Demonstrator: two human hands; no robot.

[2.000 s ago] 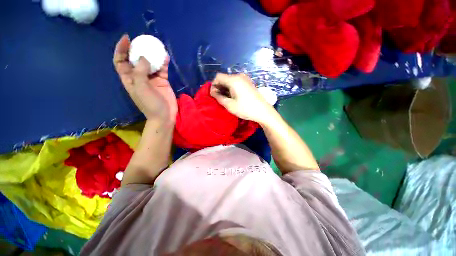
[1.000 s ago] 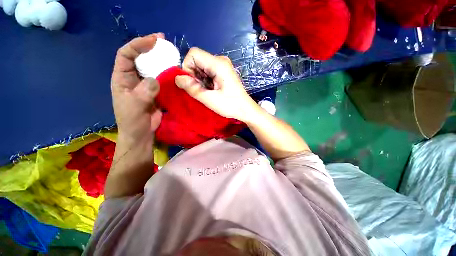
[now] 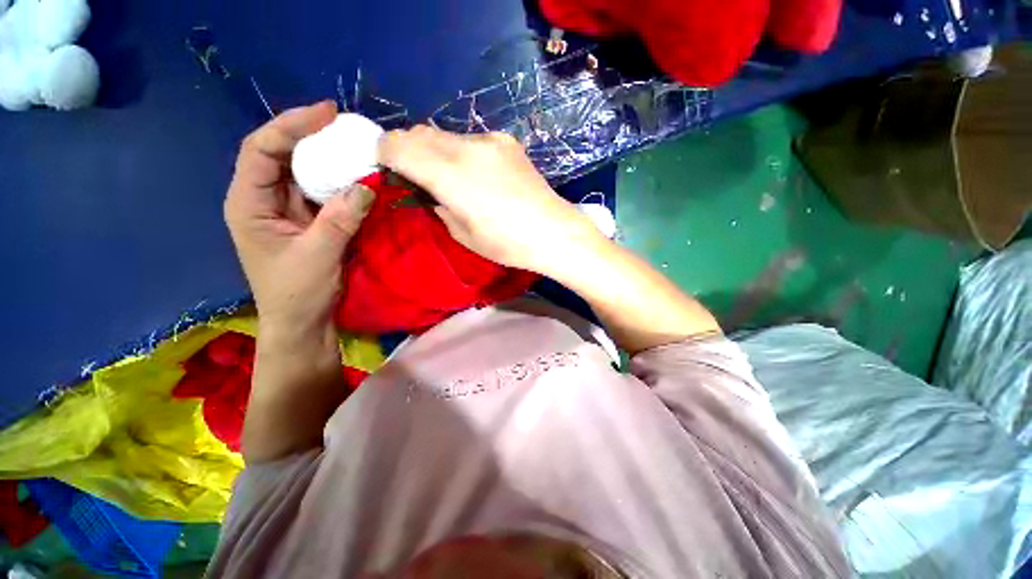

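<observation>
A round white ball (image 3: 337,157) is held at the upper edge of a red plush flower (image 3: 413,266). My left hand (image 3: 289,209) grips the ball from the left, its thumb at the point where ball and red plush meet. My right hand (image 3: 475,187) is at the ball's right side with its fingertips against it, over the top of the red plush. A small dark thing shows under my right fingers; what it is cannot be told. No needle can be made out.
White balls (image 3: 43,57) lie at the far left of the blue table (image 3: 136,226). Red flowers (image 3: 702,34) lie at the far edge. Clear film (image 3: 617,107) lies along the table edge. Below are a yellow bag (image 3: 136,418), blue crate (image 3: 108,526), silvery sacks (image 3: 837,418) and brown drum (image 3: 905,147).
The ball, first held apart in my left hand, has been brought against the red flower. My right hand has moved from the plush up to the ball's right side. The view has shifted.
</observation>
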